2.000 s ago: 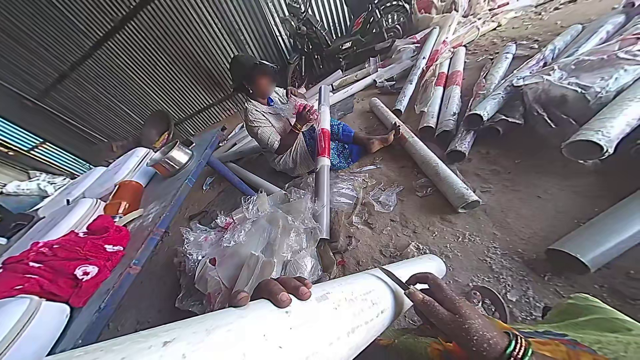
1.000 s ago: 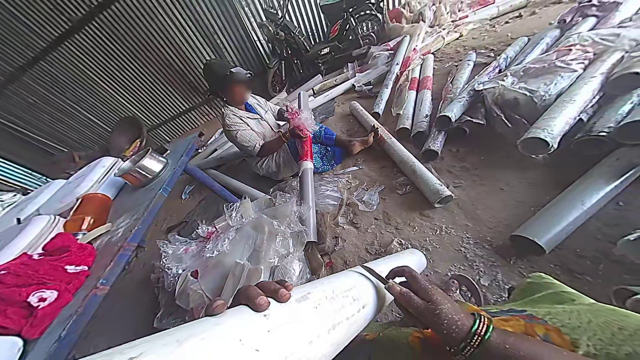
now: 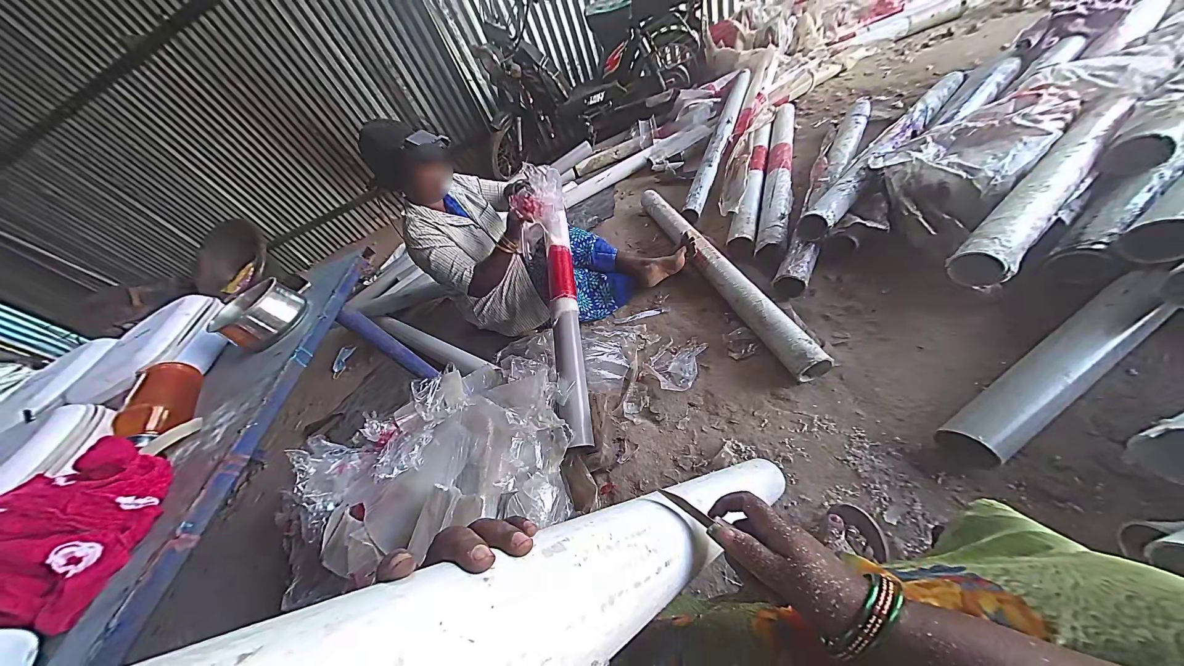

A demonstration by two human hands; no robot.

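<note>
A large white pipe (image 3: pixel 518 592) lies slanting across the foot of the view, over the green and orange cloth (image 3: pixel 1045 564) on my lap. My left hand (image 3: pixel 462 546) wraps over the pipe from its far side, with the fingertips on top. Near the pipe's far end, my right hand (image 3: pixel 786 555), with green and gold bangles at the wrist, grips a thin blade (image 3: pixel 686 509), apparently a knife. The blade rests against the pipe's surface, and a thin flap of white material hangs below it. The knife's handle is mostly hidden in my fingers.
Crumpled clear plastic wrap (image 3: pixel 444 472) lies beyond the pipe. A person (image 3: pixel 490 250) sits on the ground holding a grey pipe (image 3: pixel 572 370) with a red band. More pipes (image 3: pixel 740 287) lie behind and at right. A blue-edged board (image 3: pixel 250 444) at left holds a steel pot (image 3: pixel 259 314) and red cloth (image 3: pixel 92 527).
The view has shifted somewhat. Both hands stay on the white pipe, the blade still against it near the far end. The seated person's hands have moved up to the top of the banded pipe.
</note>
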